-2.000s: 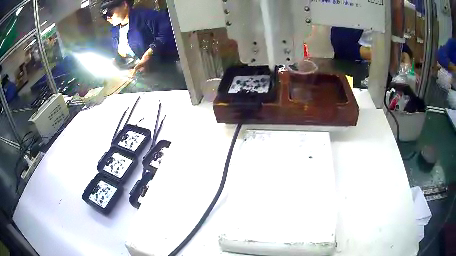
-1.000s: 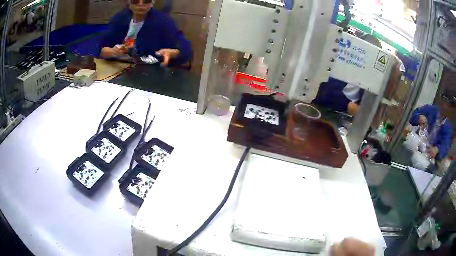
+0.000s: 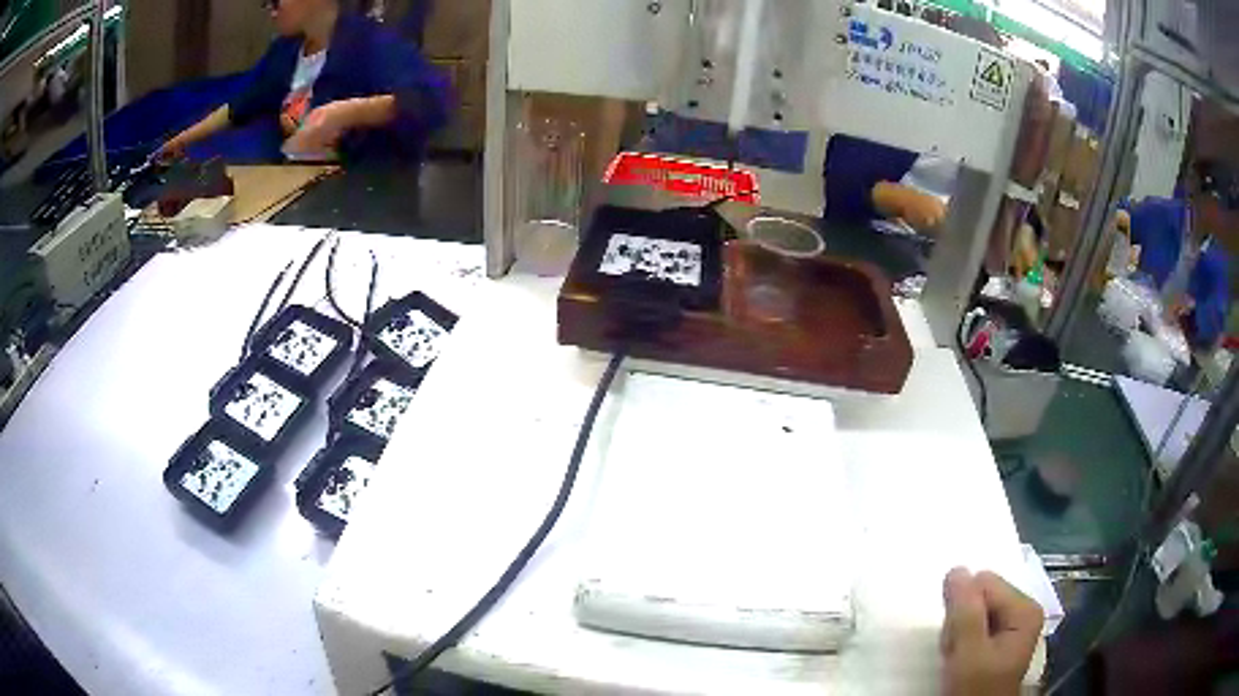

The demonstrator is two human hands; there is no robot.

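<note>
A black square lamp housing with a white circuit board [image 3: 652,260] sits in the left pocket of the reddish-brown fixture [image 3: 734,350], below the press head. Its black cable [image 3: 550,524] runs forward over the machine's front edge. The right pocket holds no housing; a clear round rim shows at its back. A white pad [image 3: 713,503] lies before the fixture. My right hand [image 3: 992,632] is at the machine's front right corner, fingers curled, with nothing visible in it; the picture's bottom edge cuts it off. My left hand is not in view.
Several open housings [image 3: 261,405] lie in two rows on the white table [image 3: 95,408] left of the machine body [image 3: 449,544]. A red tray [image 3: 679,177] is behind the fixture. White uprights flank the fixture. People in blue sit beyond and at right.
The view has shifted. My right hand has come further into view at the bottom right. The right-hand row on the table now shows a third housing at its far end. The fixture's housing stays put.
</note>
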